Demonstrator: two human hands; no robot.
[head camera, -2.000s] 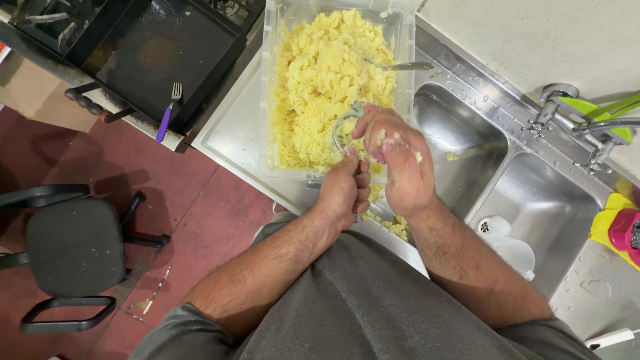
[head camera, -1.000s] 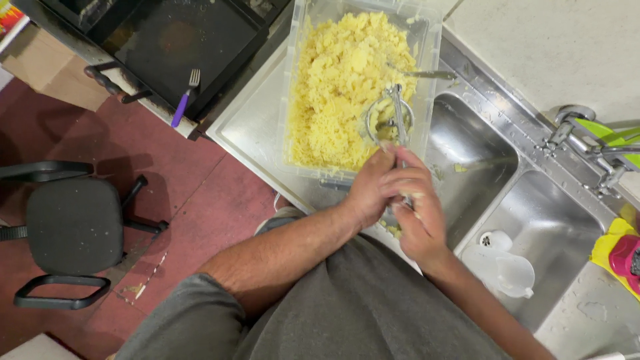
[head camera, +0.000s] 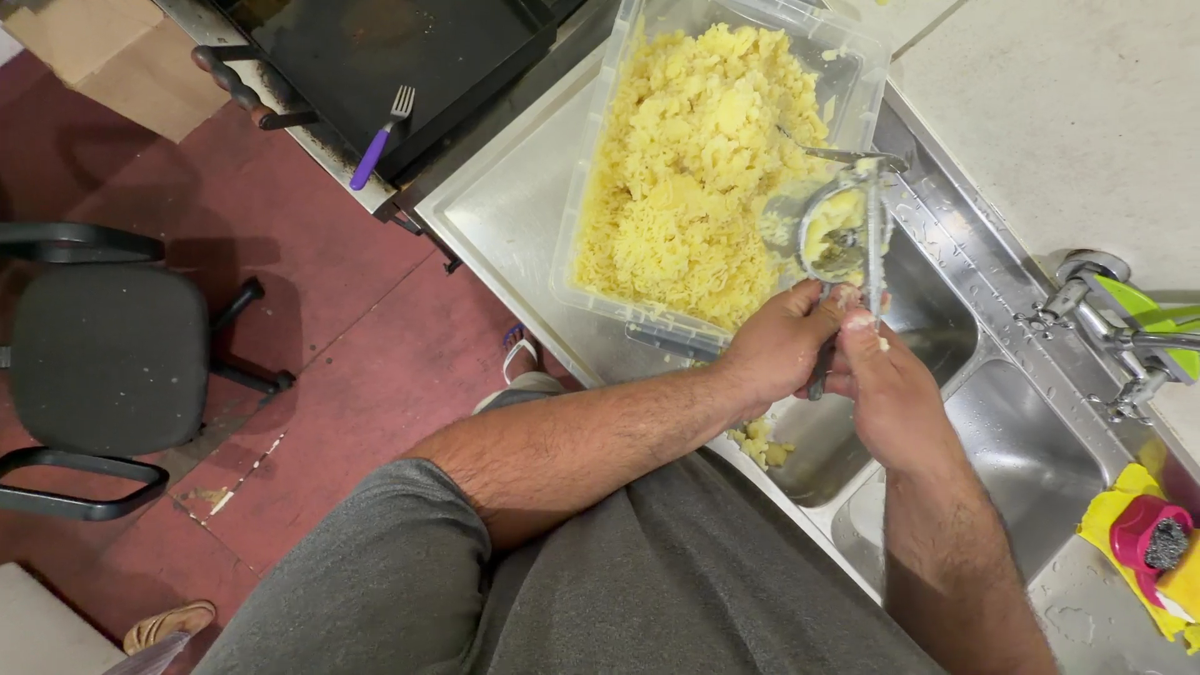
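A metal potato ricer (head camera: 844, 230), with yellow mash in its round cup, is held over the right edge of a clear plastic bin. My left hand (head camera: 783, 342) grips its handle, and my right hand (head camera: 881, 375) closes around the handles beside it, with mash stuck to the fingers. Riced and lumpy mashed potato (head camera: 703, 178) fills much of the clear plastic bin (head camera: 586, 206). A metal utensil (head camera: 858, 157) leans across the bin's right rim. Below my left hand, scraps of mash (head camera: 761, 444) lie at the sink's edge.
The double steel sink (head camera: 1027, 450) is at the right with its faucet (head camera: 1097, 319). A pink holder with a steel scourer (head camera: 1144, 539) sits on a yellow cloth. A purple-handled fork (head camera: 382, 141) lies by a black pan (head camera: 403, 56) at upper left. An office chair (head camera: 112, 356) stands on the red floor.
The ricer, over the mash a second ago, is now farther right at the bin's edge, and its cup shows mash inside. Two seconds ago my right hand was at the cup; it is now on the handles.
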